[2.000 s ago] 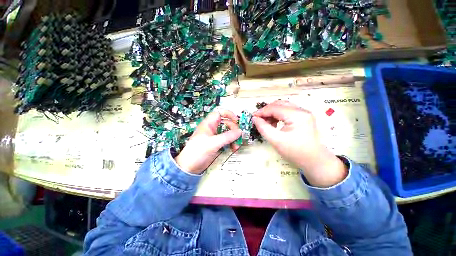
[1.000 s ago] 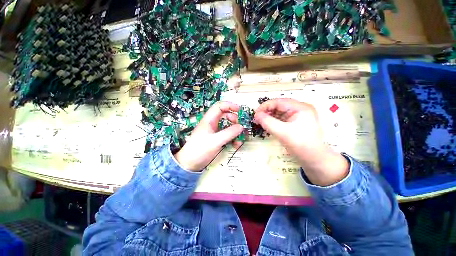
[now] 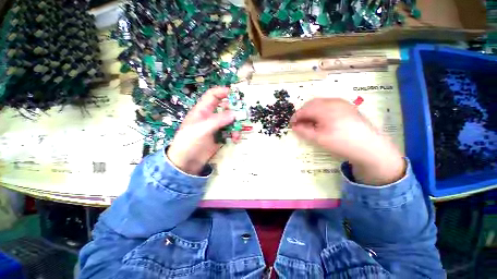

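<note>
My left hand (image 3: 204, 126) holds green circuit boards (image 3: 237, 107) with silvery patches between thumb and fingers, beside the loose board pile. My right hand (image 3: 340, 131) is at the right edge of the heap of small black parts (image 3: 274, 113), with thumb and index finger together. Whether a black part is between those fingertips cannot be told. The heap lies on the pale yellow card (image 3: 261, 182) between my two hands, which are apart.
The loose board pile (image 3: 180, 60) lies ahead on the left. Stacked boards (image 3: 52, 60) stand at the far left. A cardboard tray (image 3: 327, 44) of green boards is at the upper right. A blue plastic bin (image 3: 422, 125) with black parts is at the right edge.
My hands have parted: the left moved left with the boards, the right moved right. The heap of black parts now shows between them. The view has shifted slightly.
</note>
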